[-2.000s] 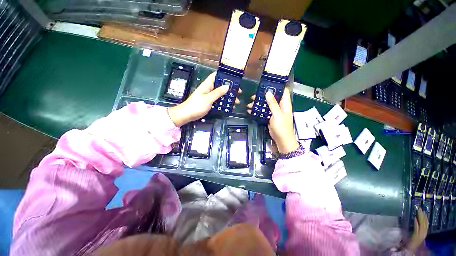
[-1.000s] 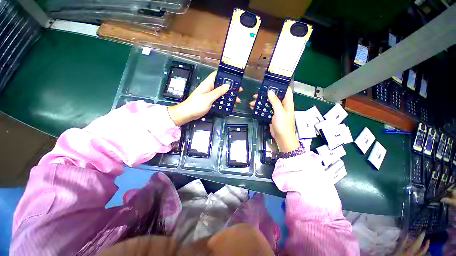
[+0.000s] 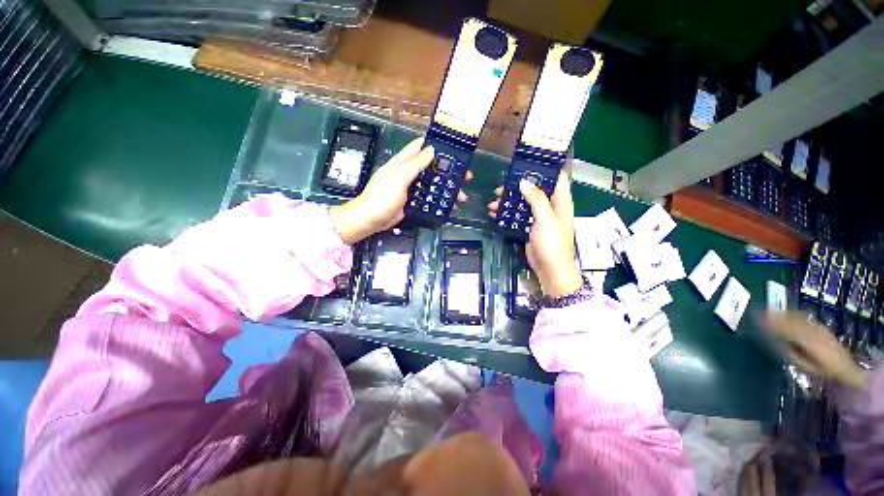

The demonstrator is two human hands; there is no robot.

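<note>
My left hand [image 3: 388, 189] holds an open flip phone [image 3: 473, 87] by its dark keypad half, the thumb at the keypad's left edge. My right hand [image 3: 551, 228] holds a second open flip phone [image 3: 559, 102], its thumb on the upper keypad. Both lids point away from me, with lit white screens, gold rims and a round dark end. Below the hands is a clear blister tray [image 3: 276, 145]. Closed black phones with pale centres lie in its pockets, one at the back [image 3: 350, 158] and several in front [image 3: 463, 281]. My right wrist partly hides one.
Loose white cards or batteries [image 3: 651, 260] lie right of the tray. Another person's blurred hand [image 3: 814, 344] reaches in at the right, by rows of phones [image 3: 832, 281]. A brown board [image 3: 281, 75], stacked clear trays [image 3: 39, 126] and a slanting metal bar [image 3: 766, 121] surround the bench.
My left thumb has moved off the navigation key to the keypad's edge. The left phone has shifted slightly right. The neighbour's hand has come in beside the white pieces, where another white piece now shows.
</note>
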